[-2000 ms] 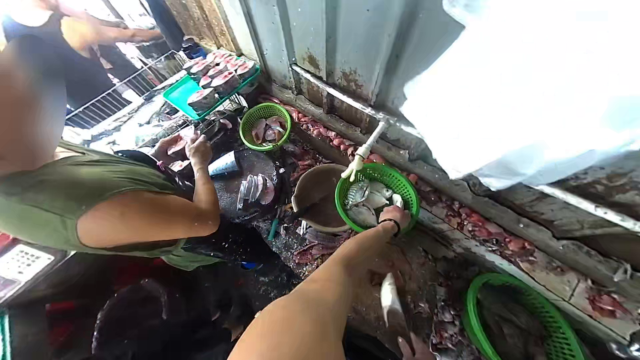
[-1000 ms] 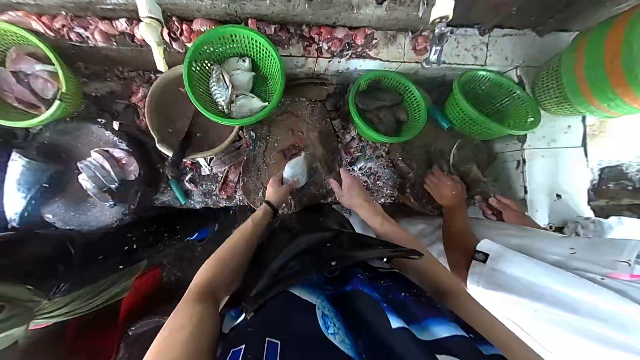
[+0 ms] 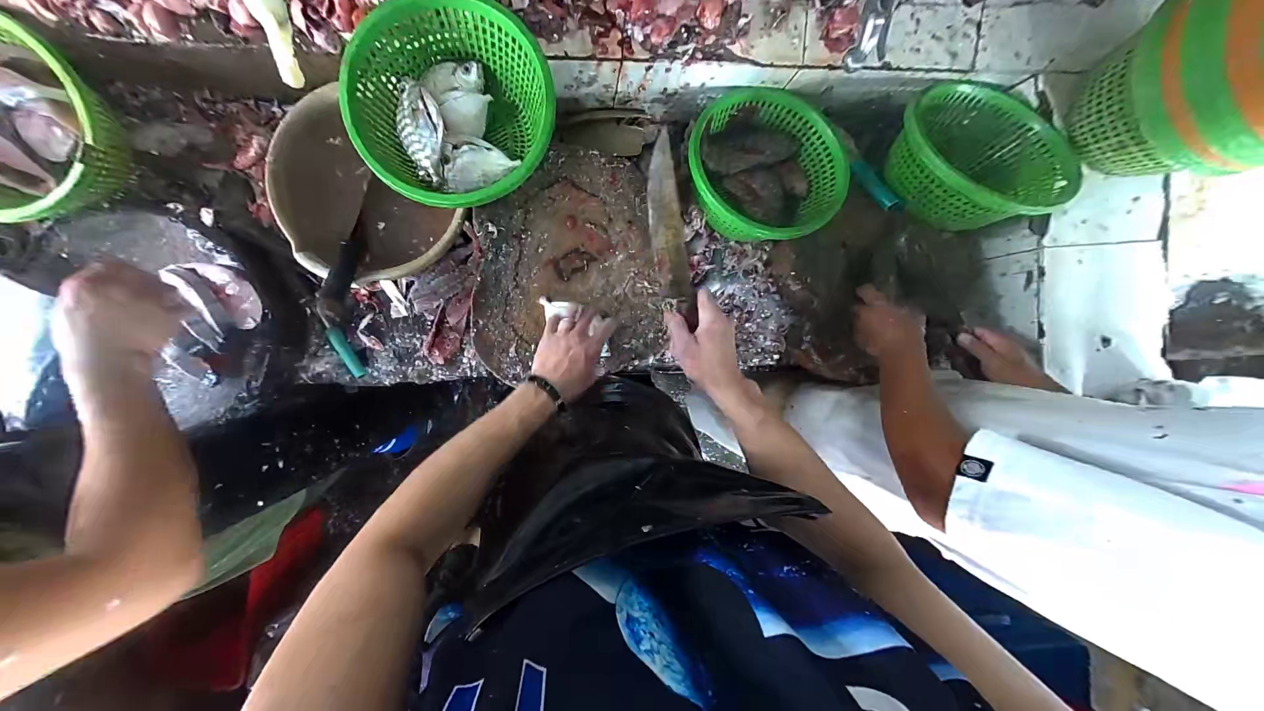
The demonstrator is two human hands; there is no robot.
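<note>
My left hand, with a dark bracelet at its wrist, lies over a small silvery fish at the near edge of a round, stained chopping block. Fingers cover most of the fish. To its right, my right hand is closed on the handle of a large knife, whose broad, stained blade points away from me along the block's right side. Beyond the block's left part, a green plastic basket holds several silvery fish.
A brown basin with a dark-handled tool stands left of the block. Another green basket holds dark fish; a further green basket stands beyond it. Co-workers' hands work at both sides. Fish scraps line the back ledge.
My view has swung widely since two seconds ago. Compared with one second ago, my right hand has taken hold of the knife, and my left hand now covers the fish.
</note>
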